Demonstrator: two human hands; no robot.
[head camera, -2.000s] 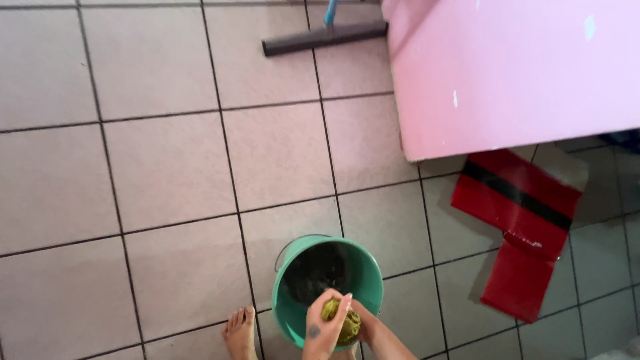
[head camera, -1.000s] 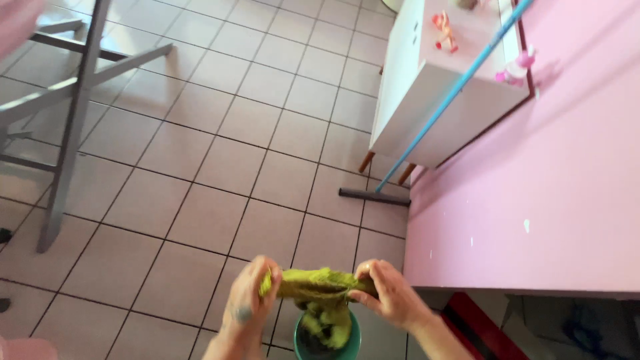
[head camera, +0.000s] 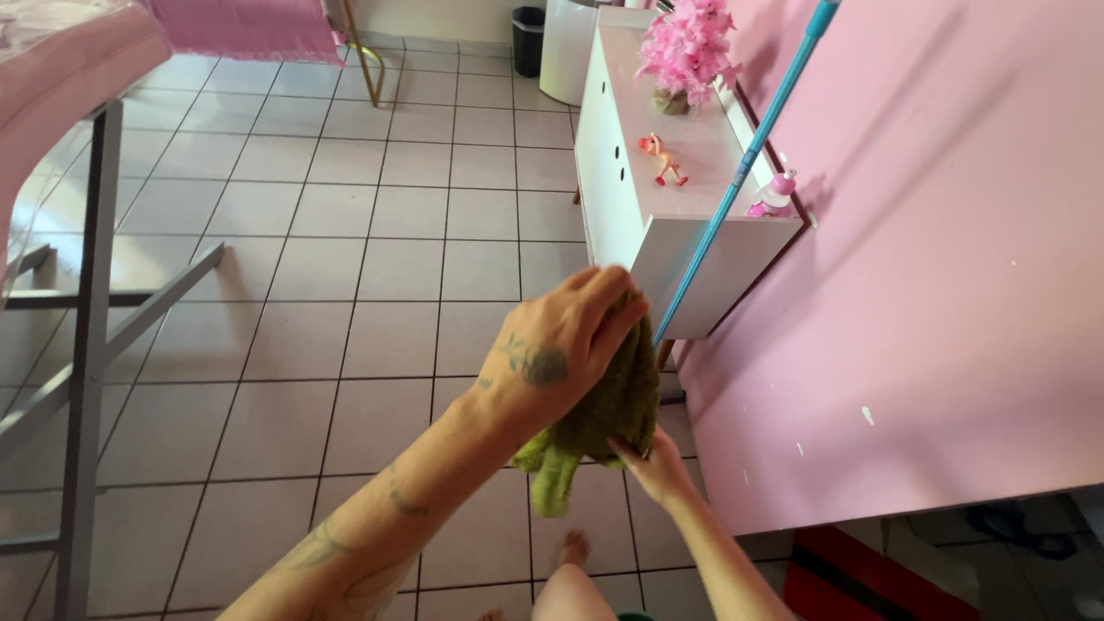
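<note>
A green cloth (head camera: 608, 405) hangs bunched between my hands above the tiled floor. Its upper end is gripped by my left hand (head camera: 561, 336), which is raised and turned knuckles up. Lower down, my right hand (head camera: 651, 461) pinches the cloth's bottom edge, fingers partly hidden behind it. A lighter green flap dangles below. Only a sliver of the green bucket's rim (head camera: 636, 617) shows at the bottom edge. Behind the hands, the blue pole (head camera: 716, 224) of the floor squeegee leans past the cabinet; its lower end is mostly hidden.
A white cabinet (head camera: 690, 259) stands against the pink wall (head camera: 906, 345), bearing pink flowers (head camera: 687, 47), a small doll (head camera: 662, 160) and a pink-capped bottle (head camera: 776, 191). Grey metal legs (head camera: 86, 345) stand at left. A red item (head camera: 849, 578) lies lower right; a black bin (head camera: 527, 41) is far back.
The cloth, earlier bunched over the bucket and then stretched sideways between both hands, now hangs from my raised left hand, with my right hand lower. The view has tilted up toward the room.
</note>
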